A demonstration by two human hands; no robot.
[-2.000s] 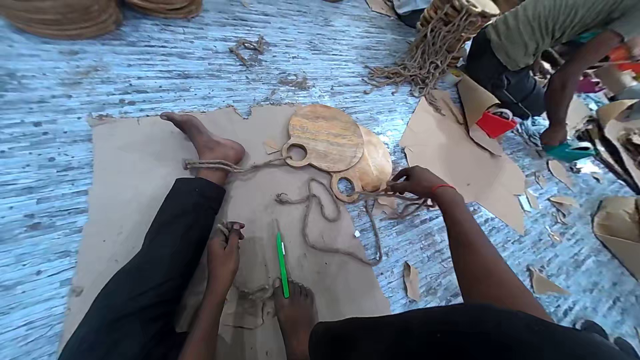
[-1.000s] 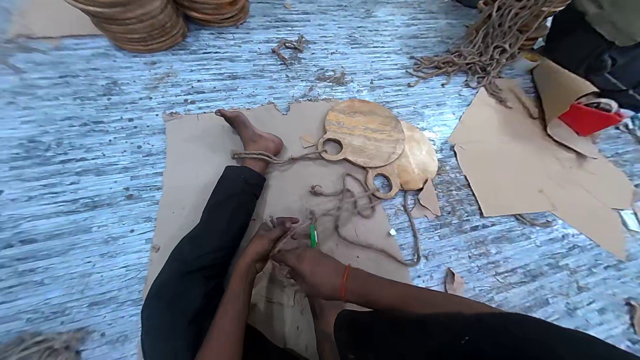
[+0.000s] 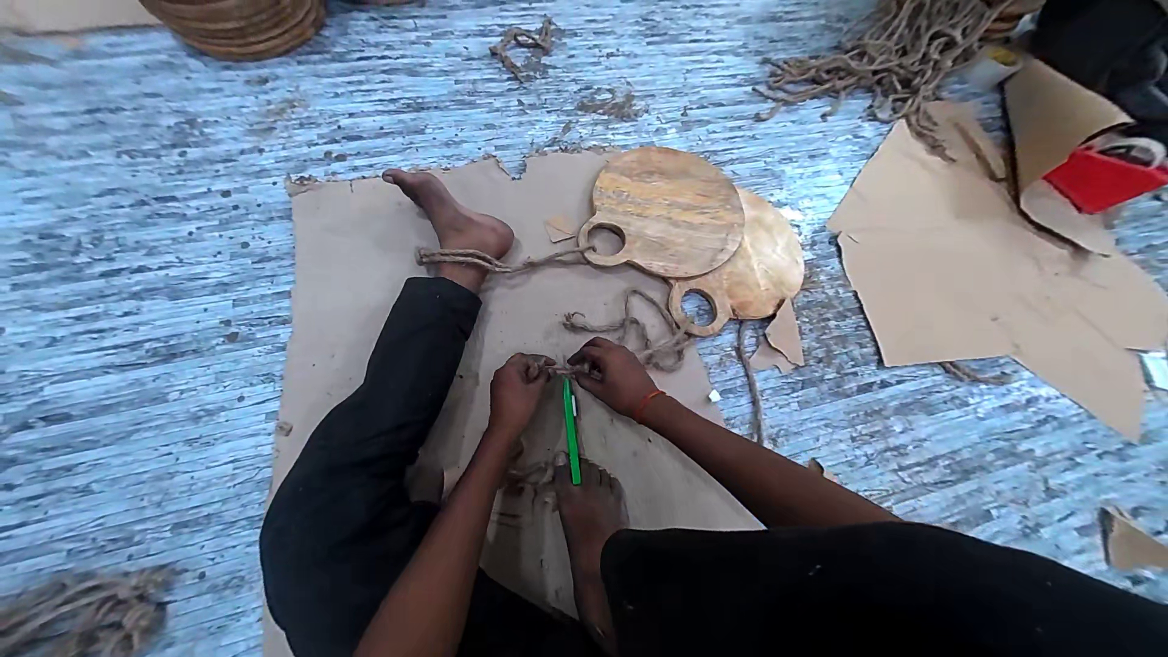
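Between my fingertips a short stretch of jute rope runs from my left hand to my right hand, pinched by both. Just below lies a green pen-like tool, its lower end at the toes of my foot. Beyond my hands, a round wooden board with a ring handle overlaps a second such board. A rope links the first board's ring to my other ankle, around which it is looped. Loose rope lies beside the second board's ring.
Cardboard lies under my legs and the boards. Right of it are another cardboard sheet, a red object and a rope heap. Stacked wooden boards stand at the upper left, and more rope lies lower left.
My right hand has come from the second board's ring to beside my left hand. Both hands are now a little farther forward than a second ago, showing more of the green tool.
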